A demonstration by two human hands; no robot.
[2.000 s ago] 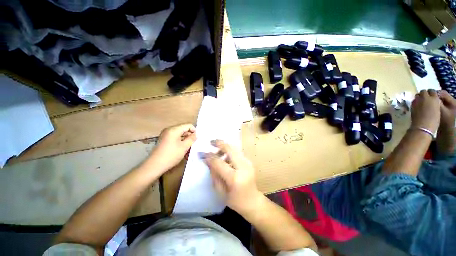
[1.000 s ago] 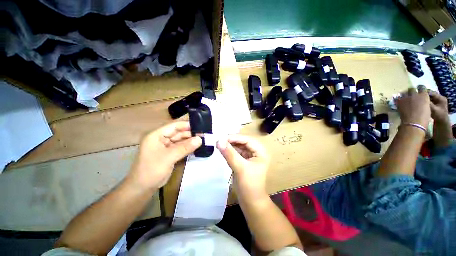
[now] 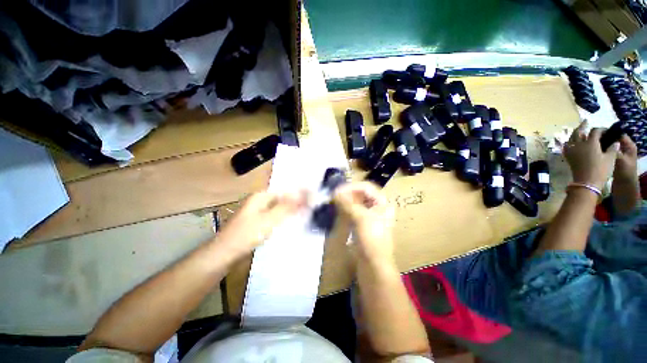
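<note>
A black oblong unit (image 3: 325, 213) is between my hands above a long white label sheet (image 3: 284, 273); it is blurred, with a whitish patch across its middle. My right hand (image 3: 369, 213) is blurred and holds the unit from its right side. My left hand (image 3: 273, 211) is just left of the unit, its fingertips blurred; whether they touch it cannot be told. A plain black unit (image 3: 255, 154) lies left of the sheet's upper end. A loose pile of black units, many with white bands (image 3: 409, 150), lies to the right on cardboard.
A large open carton (image 3: 301, 71) with black units and crumpled sheets stands upper left. White paper (image 3: 28, 186) lies far left. At right, another person's hands (image 3: 590, 157) hold a black unit near rows of black units (image 3: 624, 103). A red plastic stool (image 3: 454, 312) is below the bench.
Since one second ago, the held unit has moved right and slightly down, from my left hand to my right hand. The other person's hands now hold a black unit.
</note>
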